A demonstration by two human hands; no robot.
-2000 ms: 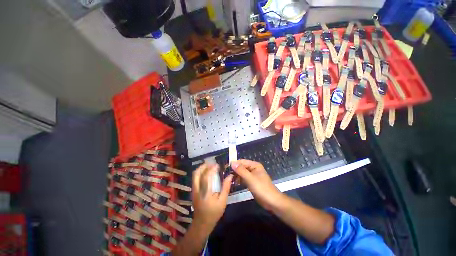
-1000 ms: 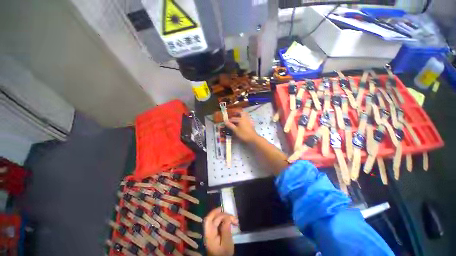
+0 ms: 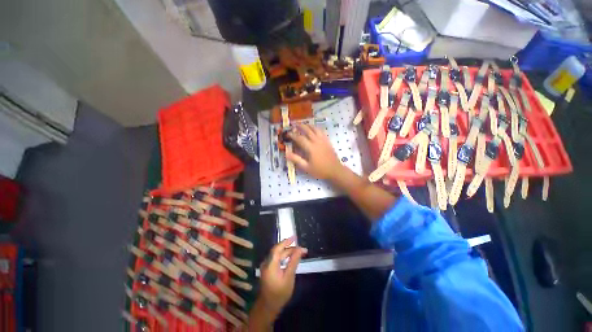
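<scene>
A watch (image 3: 290, 170) with beige straps lies over the orange-brown fixture (image 3: 299, 111) on the perforated plate (image 3: 331, 185). My right hand (image 3: 314, 152) is at the watch's dark body, fingertips on or just beside it; whether it grips the watch is unclear. My left hand (image 3: 280, 270) is at the white edge strip in front of the keyboard (image 3: 337, 230), thumb and fingers around a small pale piece (image 3: 285, 232), which I cannot identify.
A red tray of watches (image 3: 561, 159) is at the right, another (image 3: 152, 214) at the lower left below stacked red trays (image 3: 195, 136). The laser head (image 3: 256, 19) hangs above. Spare fixtures (image 3: 302, 74) and a yellow-labelled bottle (image 3: 250, 67) stand behind the plate. A mouse (image 3: 545, 261) is far right.
My right hand has gone from the keyboard area to the plate, laying a watch on the fixture. My left hand has stayed low in front, now with a pale piece at its fingers. The view has shifted.
</scene>
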